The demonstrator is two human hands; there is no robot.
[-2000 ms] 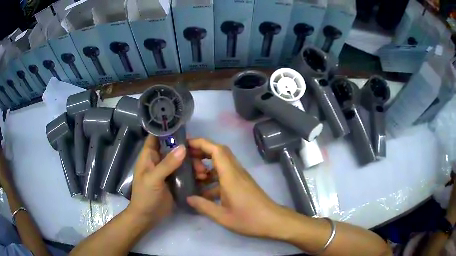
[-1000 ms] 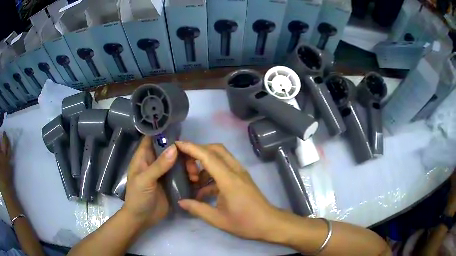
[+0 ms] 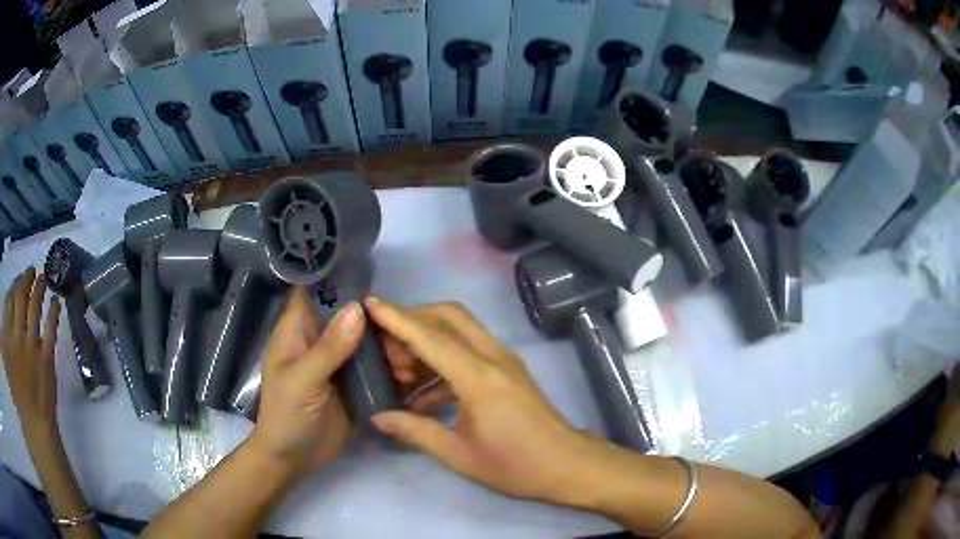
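Note:
A glossy dark grey handheld fan point(image 3: 326, 226) is held upright, a little left of centre, its round spoked end facing me. My left hand point(image 3: 305, 379) is wrapped around the left side of its handle, thumb on the front just below the small dark button or display point(image 3: 327, 294). My right hand point(image 3: 474, 400) holds the handle from the right, with a fingertip near the upper handle and the thumb low on it. Parts of the handle and some fingers are hidden behind the hands.
Several grey fans point(image 3: 190, 263) lie at left. More grey fans point(image 3: 590, 242) and a white spoked unit point(image 3: 587, 172) lie at right. Retail boxes point(image 3: 384, 79) stand behind along a brown ledge point(image 3: 421, 160). Another person's hand point(image 3: 30, 337) is at far left, and another person's arm point(image 3: 937, 474) at far right.
The held fan has shifted slightly left and its spoked end turned left; the purple-lit display now looks darker. Another fan lies at far left beside the other person's hand, which has come further in.

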